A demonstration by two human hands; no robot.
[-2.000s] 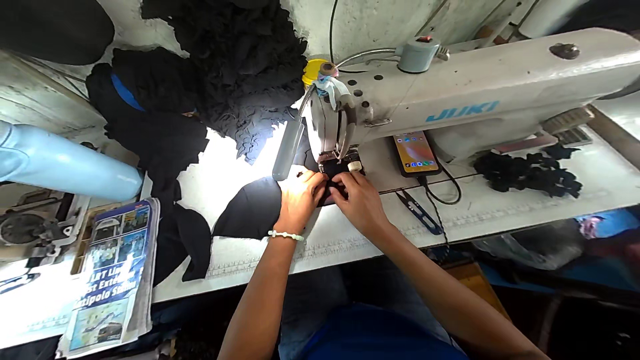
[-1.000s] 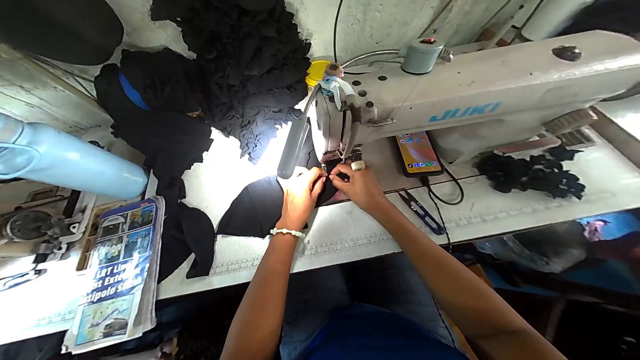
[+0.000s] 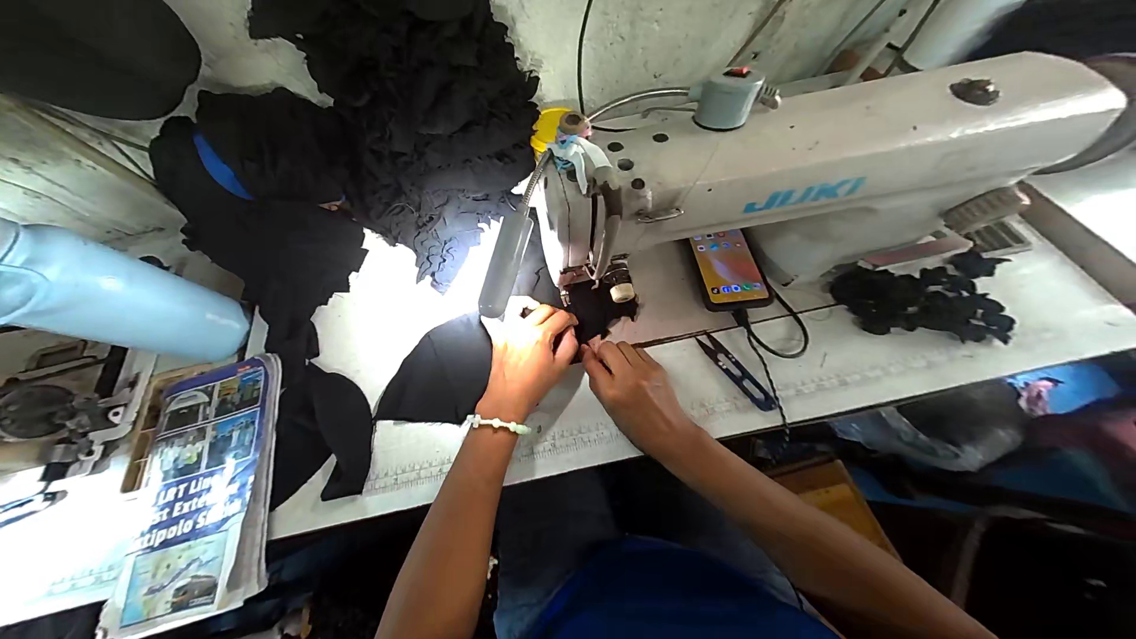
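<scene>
A Juki sewing machine (image 3: 799, 169) stands across the white table, its needle and presser foot over black fabric (image 3: 596, 306). Just left of and below the foot, my left hand (image 3: 531, 351) grips the edge of that fabric; a wider black panel (image 3: 439, 373) spreads out beneath and left of this hand. My right hand (image 3: 635, 386) pinches the fabric edge in front of the foot, close to my left fingertips. A grey lamp (image 3: 506, 262) on a flexible neck shines beside the left hand, and the glare washes out part of it.
Thread snips (image 3: 737, 371) and a smartphone (image 3: 729, 271) with a cable lie right of my hands. Black scraps (image 3: 923, 297) sit farther right. Heaped black fabric (image 3: 417, 115) fills the back left, near a light blue bottle (image 3: 124, 288) and a folded newspaper (image 3: 191, 497).
My right hand has moved back from beside the presser foot toward the table's front edge. My left hand stays close by, on the fabric.
</scene>
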